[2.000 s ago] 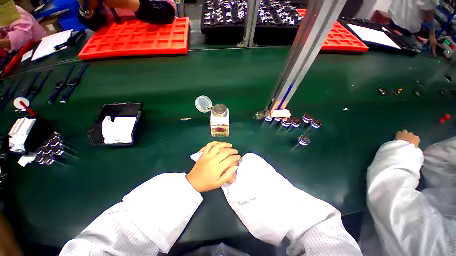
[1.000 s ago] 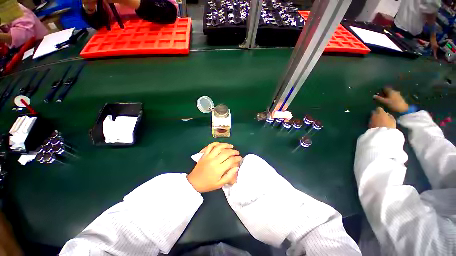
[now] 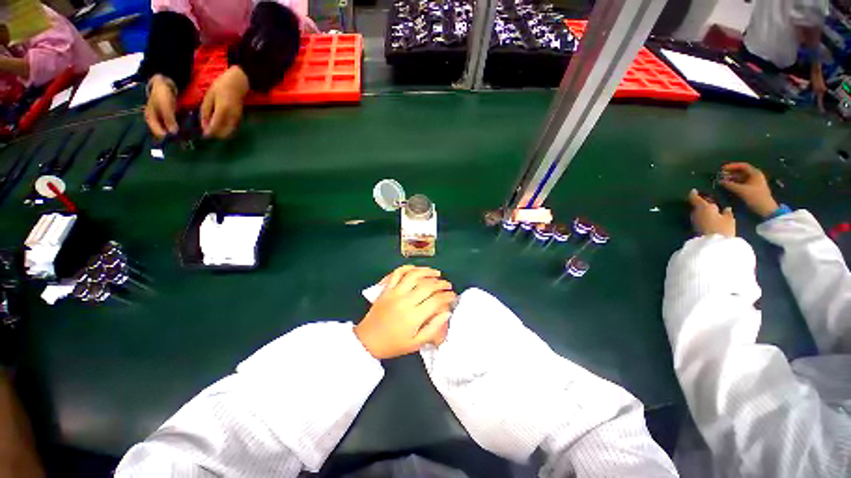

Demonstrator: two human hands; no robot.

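Note:
My left hand [image 3: 403, 313] lies over my right hand [image 3: 442, 334], which is mostly hidden beneath it and by the white sleeve. A corner of a white wipe [image 3: 373, 291] sticks out at the left of my hands; which hand has hold of it is hidden. A small clear bottle [image 3: 419, 229] with a pale label stands upright just ahead of my hands. Its round translucent lid [image 3: 388, 194] is flipped open to the left. Whether a watch part is inside my hands cannot be seen.
A black box [image 3: 266, 245] with white wipes and a cluster of round watch parts [image 3: 101, 274] lie left. A slanting metal post [image 3: 578, 112] stands right of the bottle, round parts [image 3: 563, 232] at its foot. A neighbour's hands [image 3: 714, 217] work at right; another person's [image 3: 222, 103] are across.
The person across has brought both hands down in front of the red tray. The neighbour's hands at right have moved inward and come together. My hands keep the same pose.

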